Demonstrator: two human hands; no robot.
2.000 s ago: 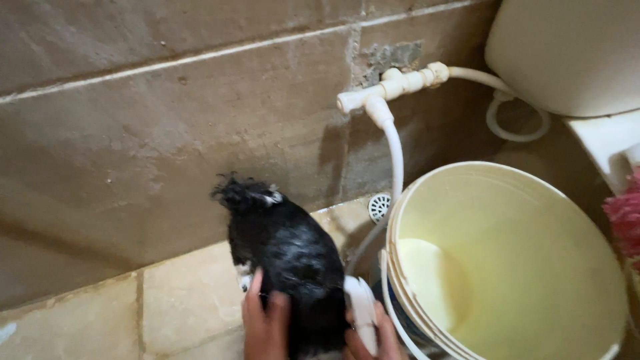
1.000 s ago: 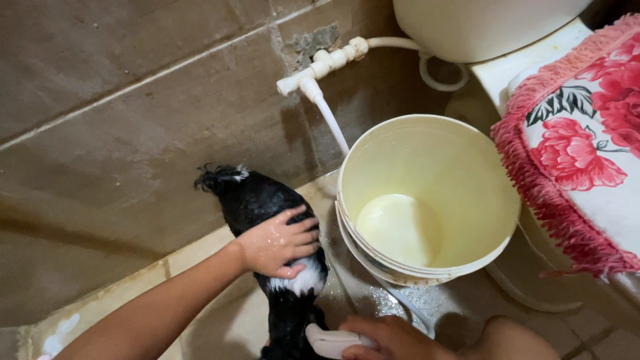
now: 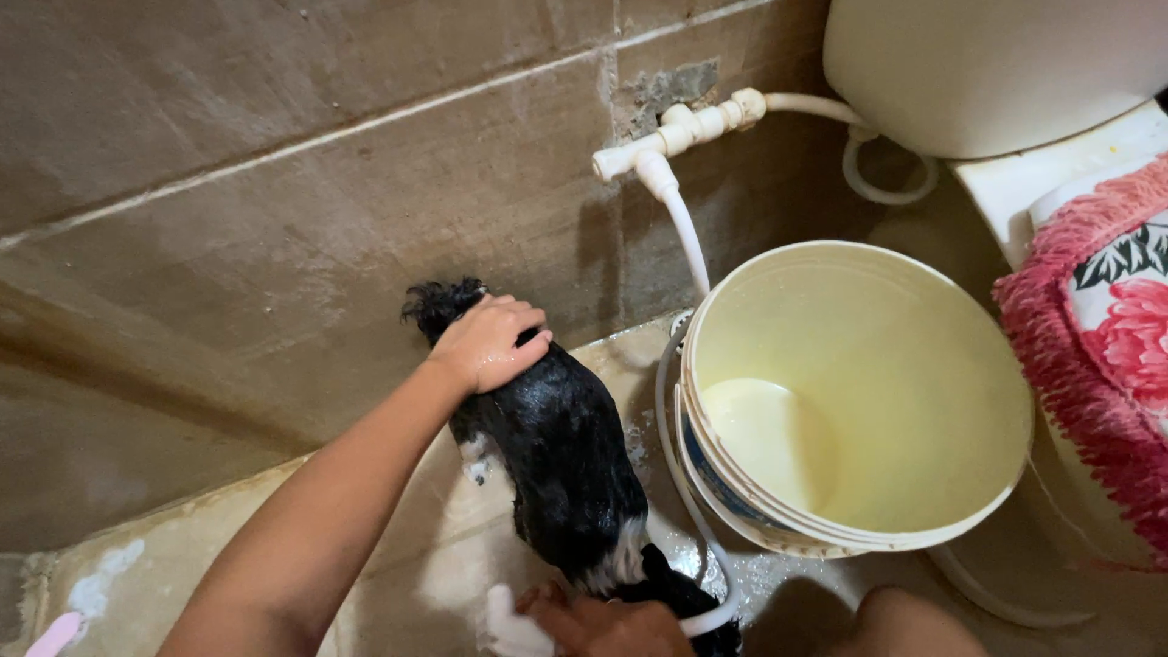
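A wet black-and-white dog (image 3: 566, 438) stands on the tiled floor, its head by the wall and its rear toward me. My left hand (image 3: 493, 342) lies on its neck just behind the head, holding nothing. Low in the view, my right hand (image 3: 602, 625) grips a white hand sprayer (image 3: 513, 625) beside the dog's hindquarters. From the sprayer a pale hose (image 3: 671, 438) runs up past the bucket to a white valve fitting (image 3: 680, 137) on the wall. Whether water leaves the sprayer cannot be told.
A large cream plastic bucket (image 3: 858, 392) stands right of the dog. Behind it is a toilet with a white tank (image 3: 995, 64) and a floral cover with pink fringe (image 3: 1077, 383). A brown tiled wall (image 3: 274, 228) rises ahead. The floor (image 3: 401, 566) is wet.
My left hand has moved forward along the dog from its back to its neck. My right hand still holds the sprayer near the dog's rear.
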